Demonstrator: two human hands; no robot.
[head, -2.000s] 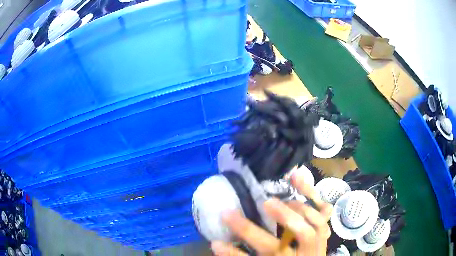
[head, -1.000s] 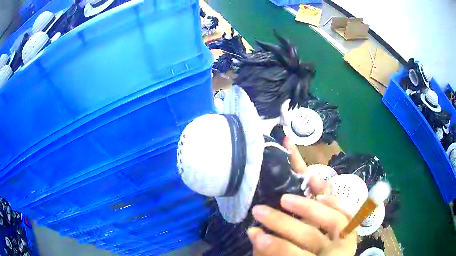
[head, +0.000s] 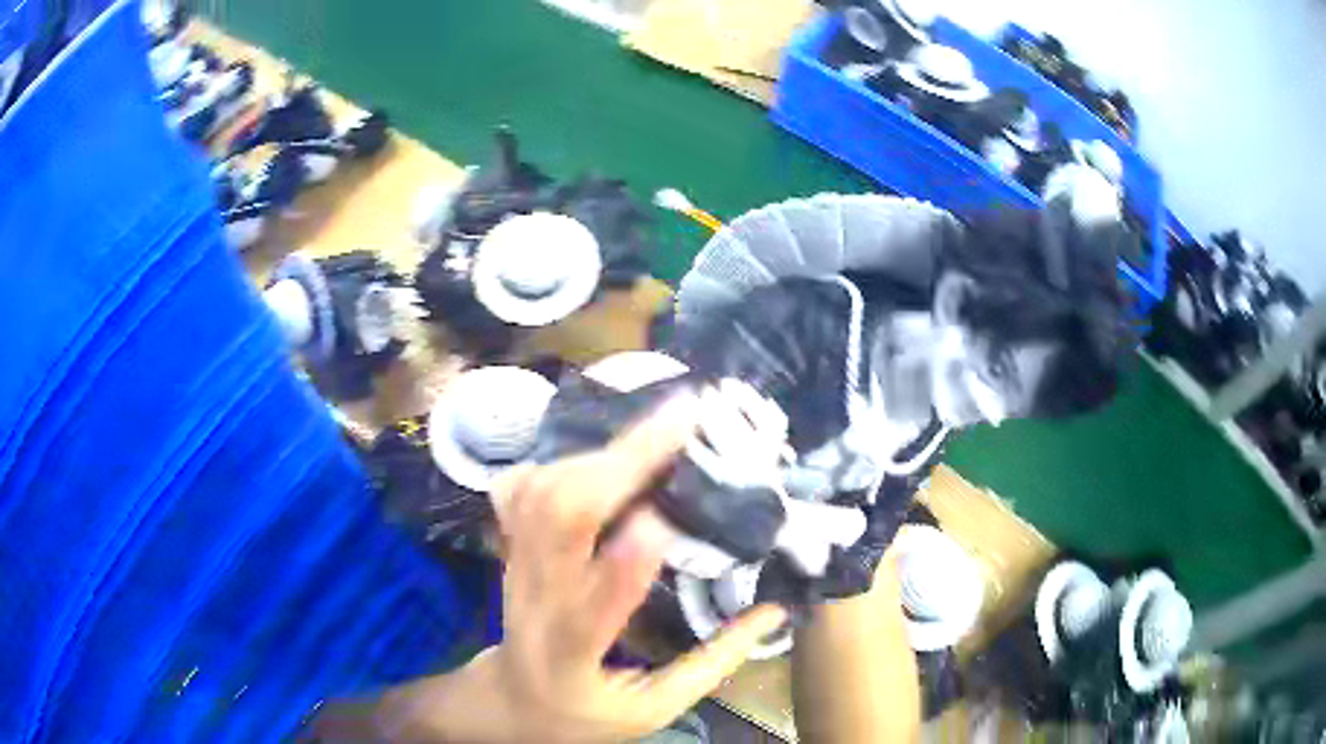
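Observation:
A figure with black spiky hair, white face and black clothes is held up on its side, head to the right. Its pale ribbed hat brim stands behind it. My right hand is mostly hidden behind the figure, around its body; my right wrist shows below. An orange brush with a white tip sticks out past the brim. My left hand is at the figure's lower left end, fingers spread around it; blur hides whether they grip.
A blue crate stack stands close on the left. Figures with white hats lie on the tan bench. Beyond are the green belt, a filled blue crate and cardboard. More hats are at lower right.
The view has swung to the right. The figure has turned from its hat and hair side to its face and front, and has moved right. My left hand has come into view.

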